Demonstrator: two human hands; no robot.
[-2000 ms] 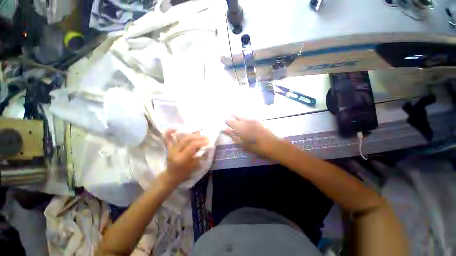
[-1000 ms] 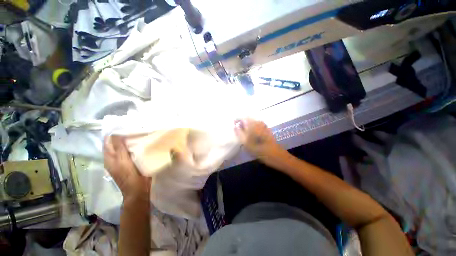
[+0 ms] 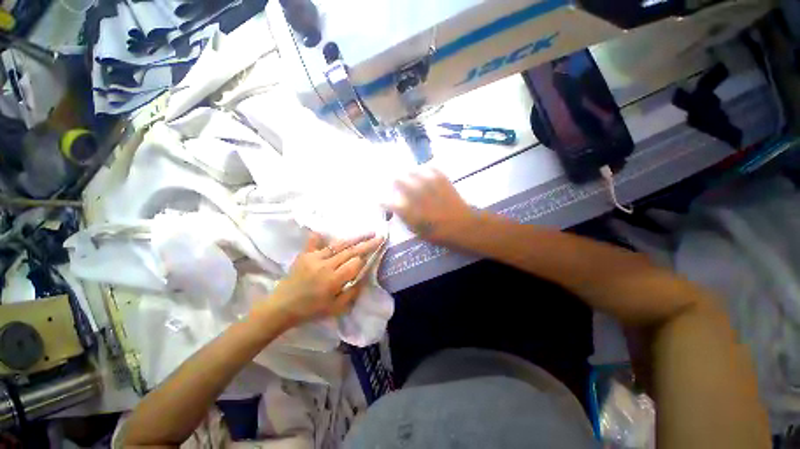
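White cloth [image 3: 210, 149] lies heaped on the machine table left of the needle, with a rounded edge hanging over the front. My left hand [image 3: 325, 279] lies on the cloth with its fingers stretched towards the needle area. My right hand [image 3: 428, 203] is at the cloth's right edge, just in front of the presser foot; its fingertips are in bright glare, so its hold is unclear. The white JACK sewing machine head [image 3: 491, 44] is above and behind. Its presser foot and needle are washed out by the lamp.
Thread snips [image 3: 478, 133] lie right of the needle. A smartphone [image 3: 581, 114] with a white cable is further right, then a black scrap [image 3: 707, 105]. Dark and white cut parts [image 3: 145, 53] are stacked behind left. A cream-coloured box [image 3: 39, 333] stands at the left.
My left hand has moved right from the cloth's left part and now lies flat near the needle. The lifted, folded cloth is lowered. My right hand has shifted slightly; the camera view has also moved.
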